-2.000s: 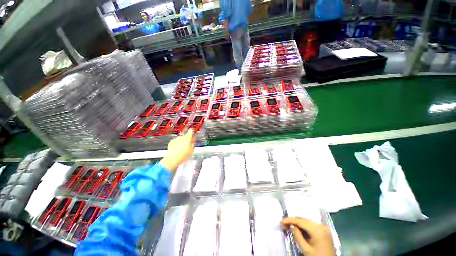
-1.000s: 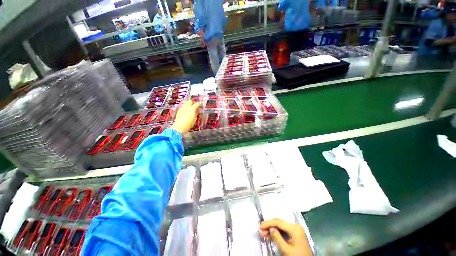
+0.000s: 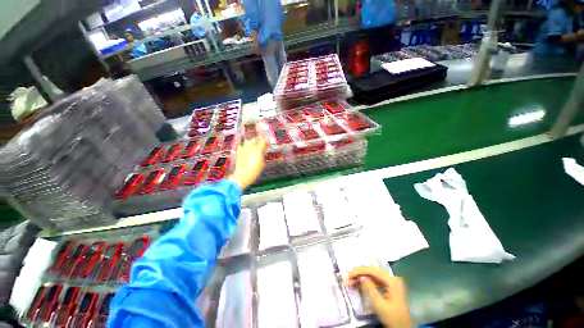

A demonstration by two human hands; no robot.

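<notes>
The working tray (image 3: 253,262), clear plastic, lies in front of me with white sleeves (image 3: 275,291) in its two rows of pockets. My left hand (image 3: 250,157) reaches across it and grips the left edge of the top filled tray (image 3: 317,131) on the far right stack. That tray holds red phones and sits askew, its right corner jutting past the stack. My left fingertips are blurred. My right hand (image 3: 384,295) is over the working tray's near right pocket with fingers curled. I cannot tell whether it pinches a sleeve.
Another filled stack (image 3: 173,176) stands left of it, beside tall empty trays (image 3: 83,147). A side tray of phones (image 3: 96,259) is at lower left. White sheets (image 3: 400,234) and a crumpled plastic bag (image 3: 464,221) lie right. A higher phone-tray stack (image 3: 310,80) and people stand beyond.
My left hand has moved from the left filled stack to the right one's top tray, which has shifted up and right. My right hand stays over the working tray. The view has swung right.
</notes>
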